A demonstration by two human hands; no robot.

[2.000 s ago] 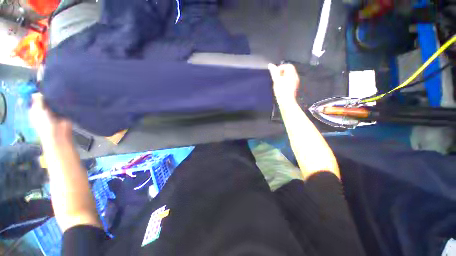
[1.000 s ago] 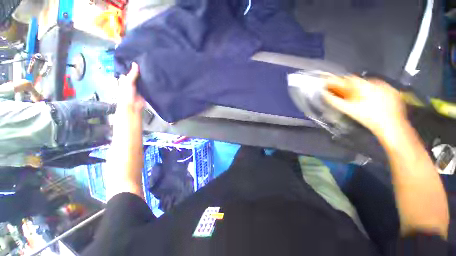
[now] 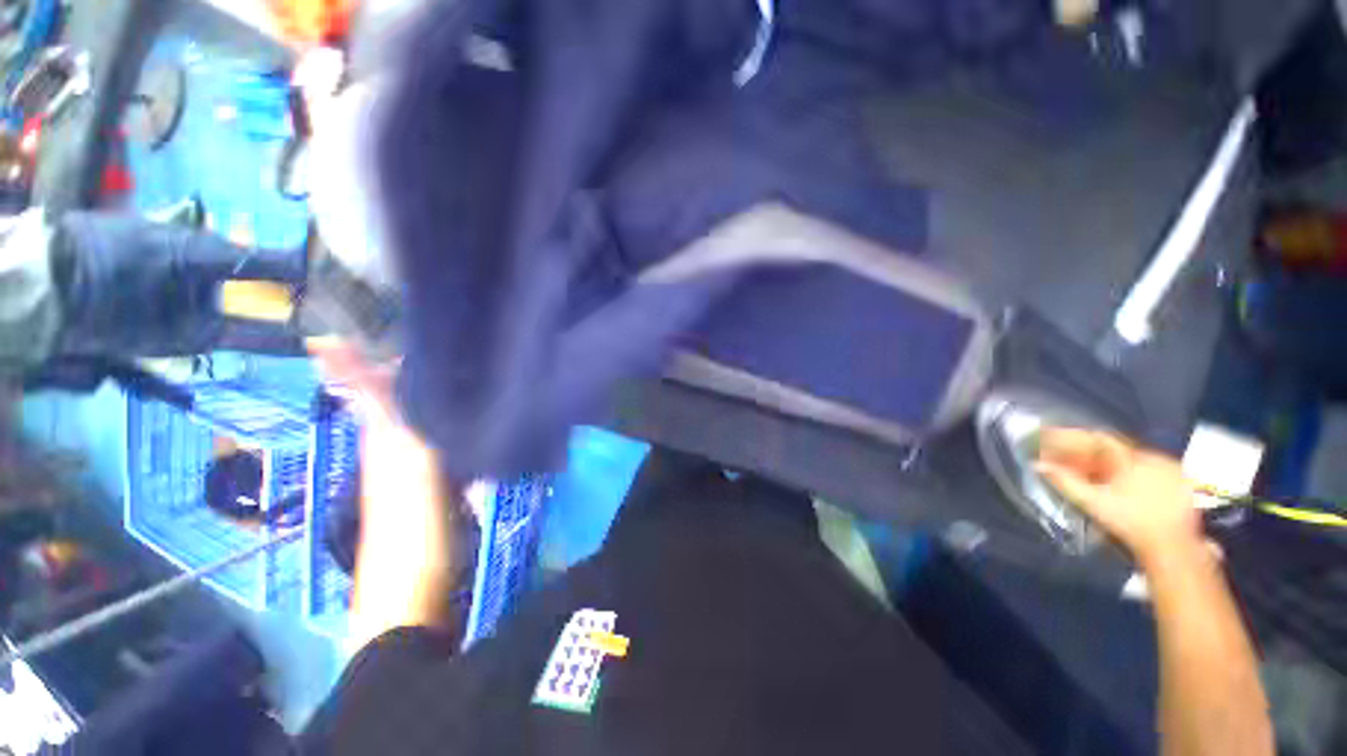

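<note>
The navy garment (image 3: 502, 266) is bunched and blurred at the left of the pressing board. A flat part of it (image 3: 827, 332) lies on the board, with grey padding (image 3: 805, 399) showing around it. My left hand (image 3: 355, 381) is blurred at the garment's lower left edge; its fingers are partly hidden and seem closed on the cloth. My right hand (image 3: 1108, 480) is closed around the handle of the steam iron (image 3: 1019, 451), whose silver body is at the board's right end, beside the garment.
Blue plastic crates (image 3: 222, 428) stand on the floor at lower left. Another person's leg (image 3: 163, 281) is at left. A long white strip (image 3: 1182, 236) lies on the dark table. A pale card (image 3: 1223, 461) and a yellow hose (image 3: 1293, 513) are right of the iron.
The garment's left part has been pulled up and bunched towards me. My left hand has moved down. The iron has moved off the cloth to the right end, still in my right hand.
</note>
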